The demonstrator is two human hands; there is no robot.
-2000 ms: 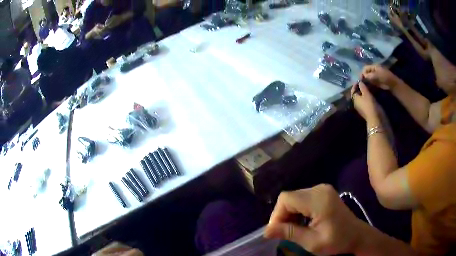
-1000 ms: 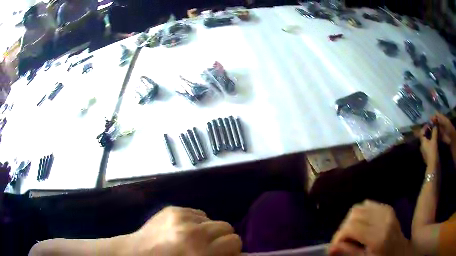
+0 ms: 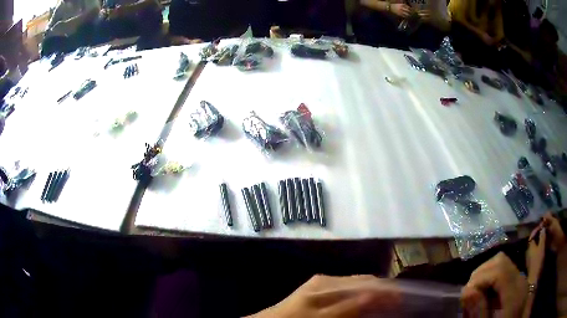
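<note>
My left hand (image 3: 339, 299) is at the bottom edge, blurred and partly cut off. My right hand (image 3: 497, 284) is at the bottom right with curled fingers. A clear plastic film (image 3: 429, 289), which looks like a bag, is stretched between them and gripped at both ends; its contents cannot be made out. On the white table in front lie black tubes (image 3: 303, 201) in a group of several, a group of three and one alone. Behind them are three bagged cable sets (image 3: 264, 131), one with a red part (image 3: 304, 111).
A black cable part (image 3: 457, 187) lies by a clear bag (image 3: 475, 228) overhanging the table edge. A multicolour wire bundle (image 3: 147, 163) lies at the table gap. More bagged parts (image 3: 517, 195) are at the right, beside another person's hand (image 3: 548, 233). People sit across the table.
The view has swung right, then settled facing the table. My left hand has come fully into view and moved right, closer to my right hand, with the film between them.
</note>
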